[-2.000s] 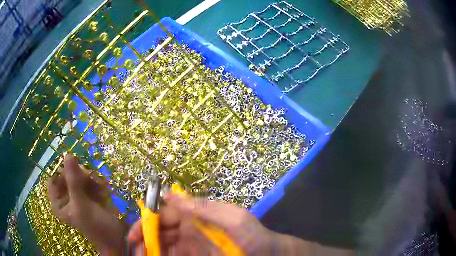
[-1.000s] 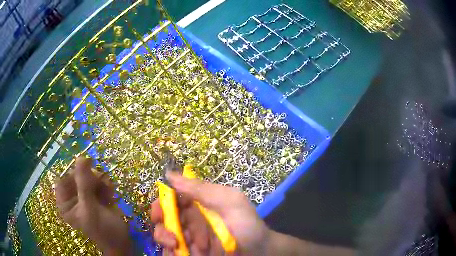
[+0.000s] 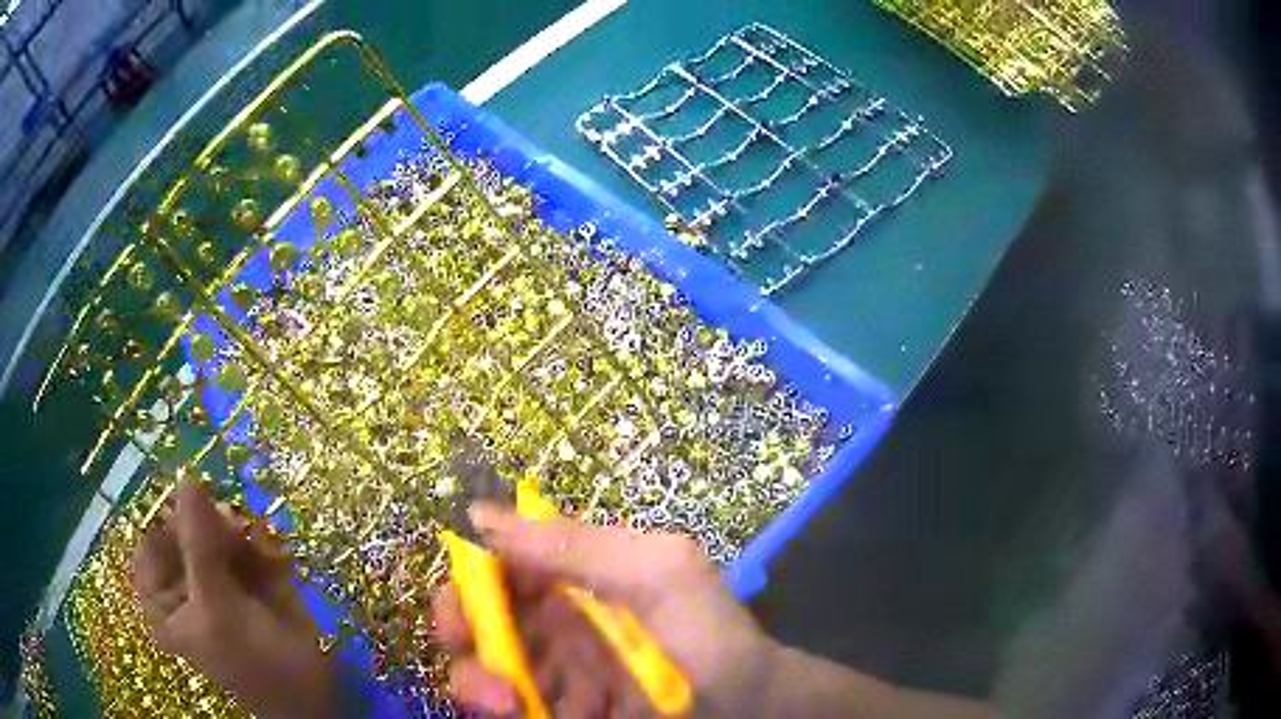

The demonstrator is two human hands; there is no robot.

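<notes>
My left hand (image 3: pixel 225 590) is at the lower left and pinches the near left edge of the gold sprue frame (image 3: pixel 274 368). The frame slants over the blue bin (image 3: pixel 639 242); its far left part bears small round gold parts, and its bars nearer the right look bare. My right hand (image 3: pixel 604 597) holds the nippers by their yellow-orange handles (image 3: pixel 488 618). The short dark jaws are blurred, at the frame's near side above the bin. Small gold parts (image 3: pixel 464 316) and silver ring-like parts (image 3: pixel 703 471) fill the bin.
A silver sprue frame (image 3: pixel 787 141) lies on the green table (image 3: pixel 899 302) beyond the bin. A gold frame pile (image 3: pixel 1019 49) is at the far edge. A stack of gold frames (image 3: pixel 141 639) lies left of the bin. Blurred shiny contents (image 3: pixel 1173 372) show at the right, below table level.
The gold frame first moved up and right, then back slightly left, its far rounded corner now showing. The nippers have moved right from their first place. The bin sits slightly further left in view.
</notes>
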